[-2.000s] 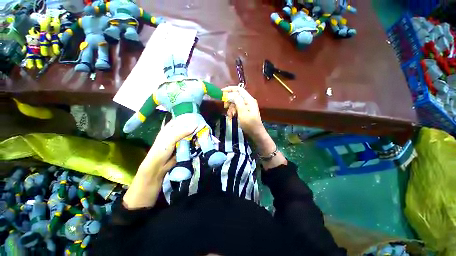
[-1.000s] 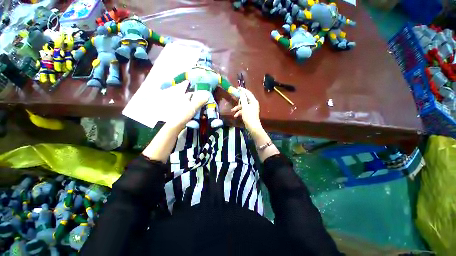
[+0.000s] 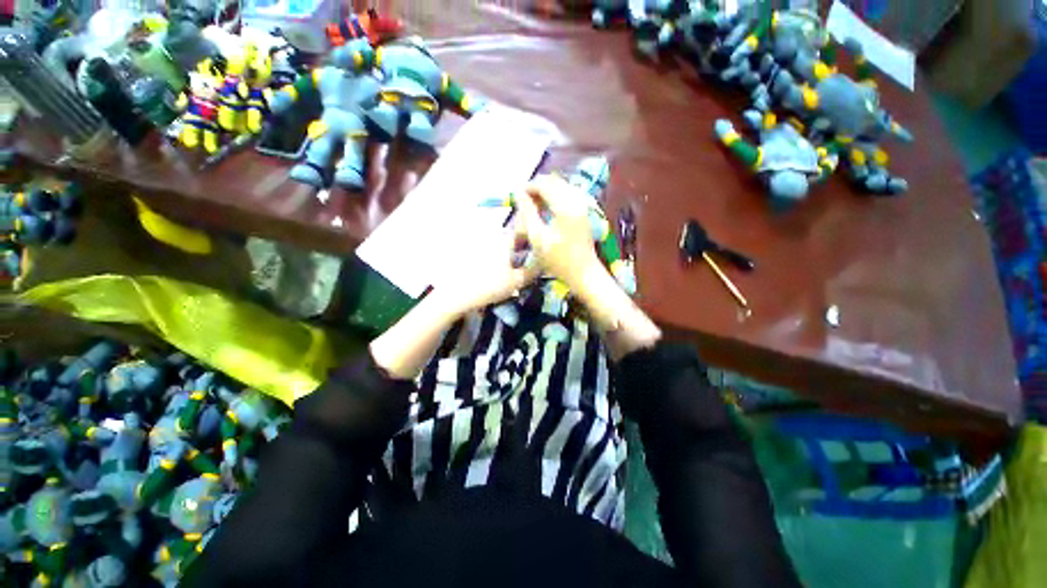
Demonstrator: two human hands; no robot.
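Note:
A grey-blue stuffed doll [image 3: 592, 175] lies at the table's front edge, over the right end of the white paper sheet [image 3: 459, 190]. Its head and one green arm with a yellow band show; my hands cover most of its body. My left hand [image 3: 496, 270] is around the doll's lower body. My right hand [image 3: 559, 230] is over its chest, fingers bent together close to my left hand; what it grips is hidden. Dark snips [image 3: 626, 231] lie just right of the doll. A black-handled brush [image 3: 718, 247] and a thin yellow stick [image 3: 726, 284] lie further right.
Finished dolls [image 3: 342, 109] and small yellow dolls [image 3: 238, 94] lie at the table's left. More grey dolls [image 3: 788, 161] lie at the back right. A doll heap [image 3: 126, 459] and yellow sack [image 3: 184, 333] are lower left. A blue plastic frame [image 3: 861, 459] is below the table, right.
The view has turned right. The doll has gone from above my lap down to the table edge. My right hand has moved from its arm end across its body, beside my left hand.

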